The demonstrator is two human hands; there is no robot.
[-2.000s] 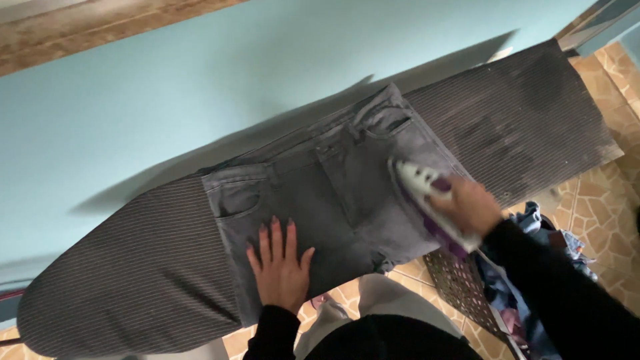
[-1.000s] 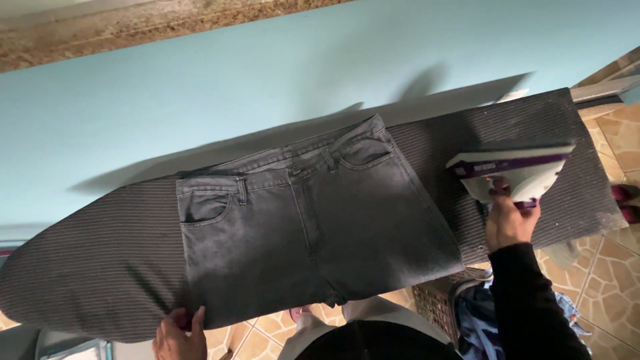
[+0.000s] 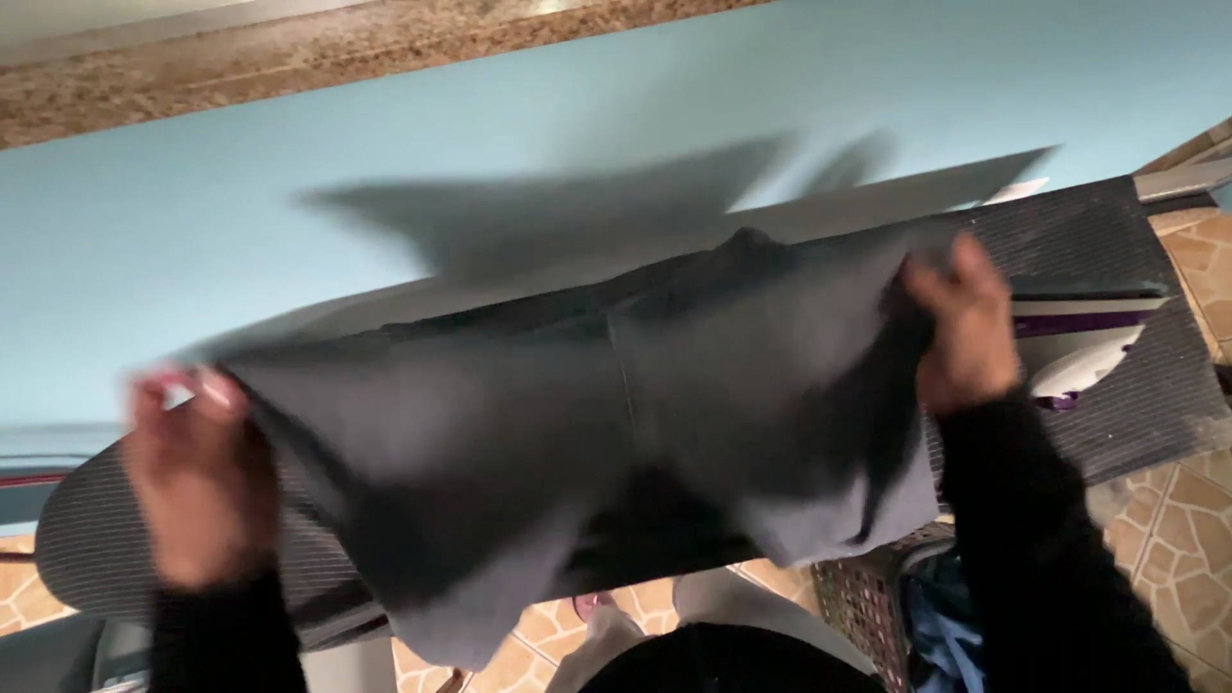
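A pair of dark grey jeans shorts or trousers (image 3: 500, 414) is lifted and stretched between both hands over a striped ironing board (image 3: 1068, 241), blurred by motion. My left hand (image 3: 197, 462) pinches the garment's upper left corner. At its upper right, my right hand (image 3: 967, 327) grips the other corner. Just right of that hand, a white and purple clothes iron (image 3: 1088, 356) rests on the board, partly hidden by the hand and sleeve. Part of the garment's lower edge hangs over the near side of the board.
Behind the board runs a light blue wall (image 3: 481, 144) with a brown speckled ledge (image 3: 289, 58) above. A plastic laundry basket (image 3: 857, 587) holding blue clothes (image 3: 948, 616) stands on the tiled floor (image 3: 1179, 520) at lower right. A dark grey object (image 3: 48, 654) is at lower left.
The garment lay flat on the board and is now raised in both hands. My right hand has let go of the iron, which it held in both earlier frames.
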